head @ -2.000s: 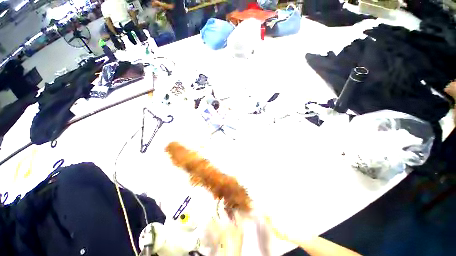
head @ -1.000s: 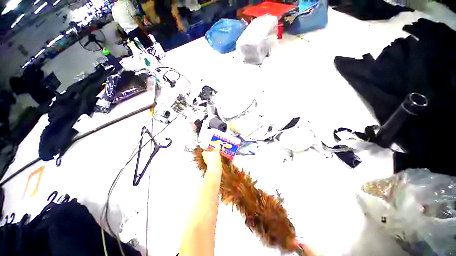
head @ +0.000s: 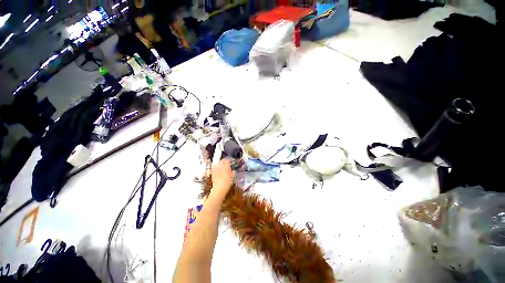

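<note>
My left hand (head: pixel 222 174) reaches into a cluster of small items in mid-table. Its fingertips are at the lower edge of the cluster, by a dark grey roll (head: pixel 232 148) and a light blue patterned strip (head: pixel 263 171); whether they grip anything is unclear. An orange-brown feather duster (head: pixel 271 235) lies diagonally from beside my left hand to the bottom edge, where its lower end is cut off. A red, blue and yellow printed packet (head: pixel 192 215) shows partly behind my left forearm. My right hand is out of the picture.
A black hanger (head: pixel 154 190) and looping cords lie left. A white padded piece (head: pixel 325 160) with black straps, a dark tube (head: pixel 446 130) and a clear plastic bag (head: pixel 470 221) are right. Dark garments (head: pixel 443 66) lie along the sides; blue bags (head: pixel 237 46) are at the back.
The printed packet has gone from my left hand at the cluster to the table left of my forearm. My left hand is now against the cluster. My right hand has left the picture.
</note>
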